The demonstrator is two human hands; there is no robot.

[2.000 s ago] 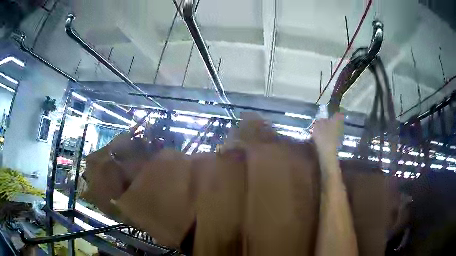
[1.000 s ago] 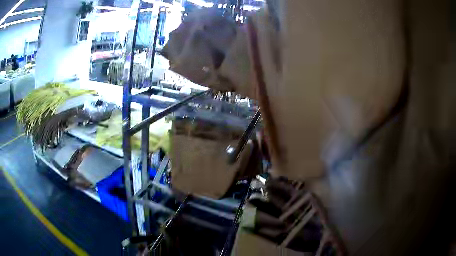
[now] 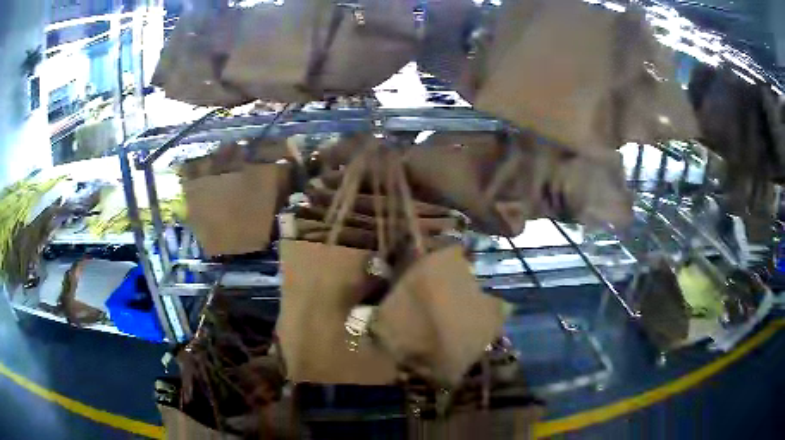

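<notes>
Tan-brown tote bags hang in tiers on a silver hanging rack [image 3: 138, 185]. In the middle, a bag body [image 3: 323, 296] hangs beside a tilted bag [image 3: 443, 314], with narrow bag handles [image 3: 383, 193] above them. A small white piece [image 3: 359, 320] shows between these two; blur hides what it is. A large bag [image 3: 547, 73] hangs at the upper right, and a smaller bag [image 3: 231, 209] hangs at the left. I can make out neither my left hand nor my right hand.
Yellow strips [image 3: 21, 210] lie on a shelf at the far left. A blue bin [image 3: 135, 303] stands low beside the rack. Dark bare rack arms [image 3: 594, 271] stick out at the right. A yellow line [image 3: 77, 406] crosses the dark floor.
The view has dropped from the ceiling and upper hooks and swung around to the rack's middle tiers. The raised hand and forearm seen two seconds ago no longer show. The close brown bag no longer blocks the right side.
</notes>
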